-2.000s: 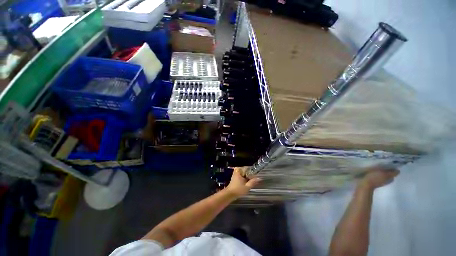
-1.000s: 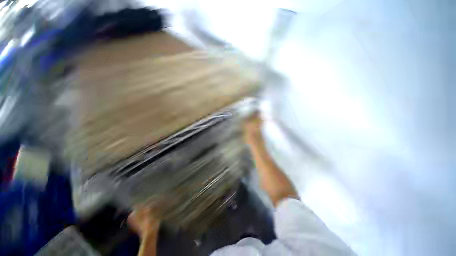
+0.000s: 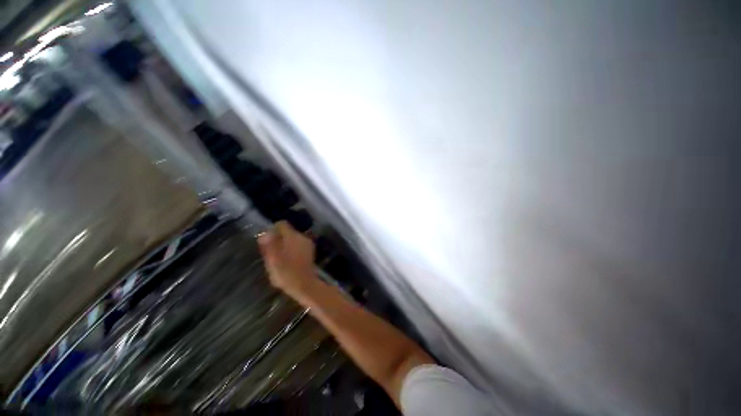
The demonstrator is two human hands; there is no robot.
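Note:
The wire rack (image 3: 122, 288) fills the lower left of the head view, blurred and tilted by the camera angle. A cardboard shelf liner (image 3: 106, 195) lies on its top shelf, under shiny clear plastic film. My right hand (image 3: 288, 256) is closed around the metal corner post (image 3: 236, 195) of the rack, with the arm reaching up from the bottom edge. My left hand is out of the picture. Black units (image 3: 256, 183) show in a row beyond the post.
A large pale, smooth surface (image 3: 487, 162), probably a wall, takes up the right side, close beside the rack and my right arm. Blurred blue and dark things stand at the far upper left.
The view has swung right; the rack now lies further left and the pale surface fills more of the picture. My left hand has left the view. My right hand remains at the rack.

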